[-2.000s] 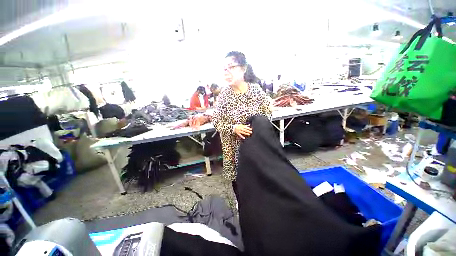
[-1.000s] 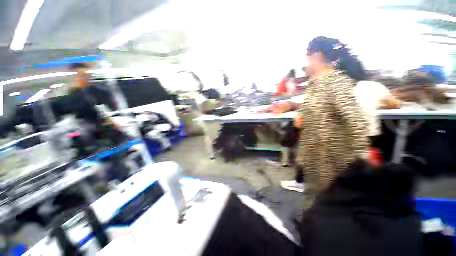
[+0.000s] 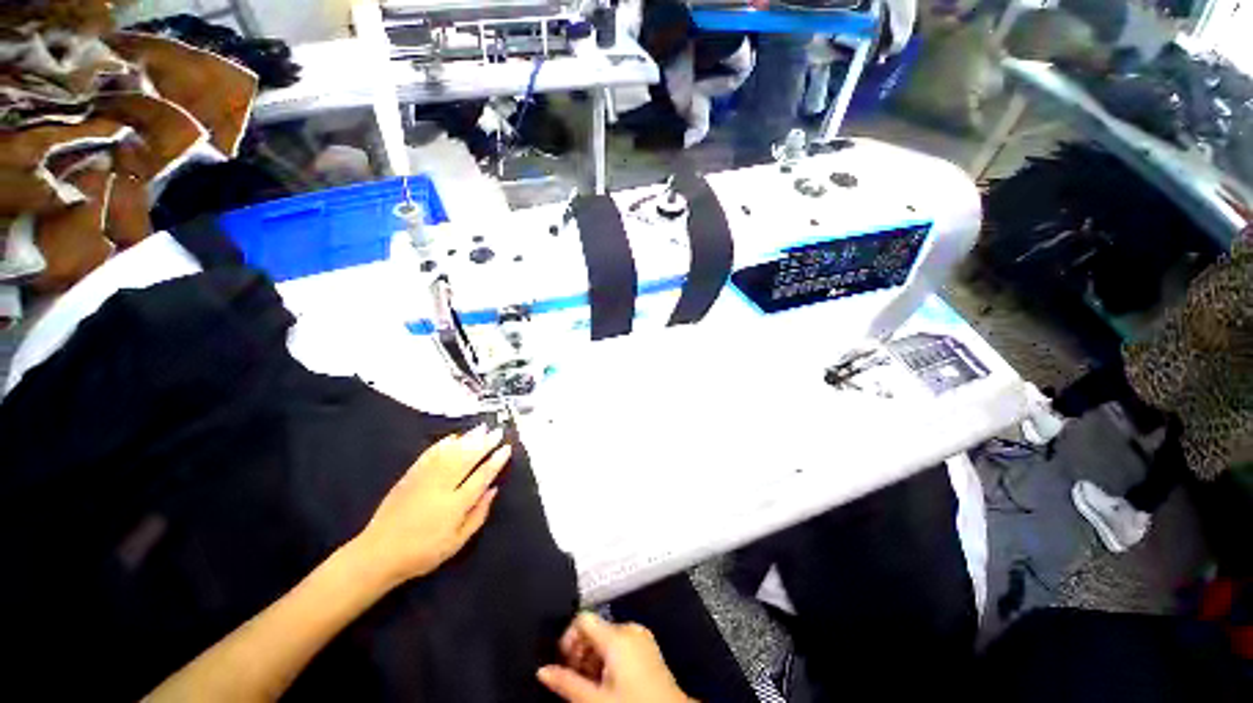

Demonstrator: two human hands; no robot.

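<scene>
The black garment (image 3: 206,453) lies over the left part of the machine table and hangs over its front edge. The white sewing machine (image 3: 770,234) stands behind it, its presser foot (image 3: 509,401) at the garment's far edge. My left hand (image 3: 433,505) lies on the garment just in front of the presser foot, fingers slightly apart and pointing at it. My right hand (image 3: 612,662) is at the bottom, near the table's front corner, its curled fingers pinching the garment's right edge. Two black strips (image 3: 607,264) hang over the machine head.
A blue crate (image 3: 330,227) is behind the machine. Brown pieces with white edges (image 3: 165,103) are piled at upper left. More black cloth (image 3: 879,570) hangs below the table at right. A person in patterned clothes (image 3: 1209,371) stands at the right edge, white shoes on the floor.
The view has swung left and down from the room to the sewing machine. Both my hands now show on the black garment. The person in patterned clothes is now at the right edge.
</scene>
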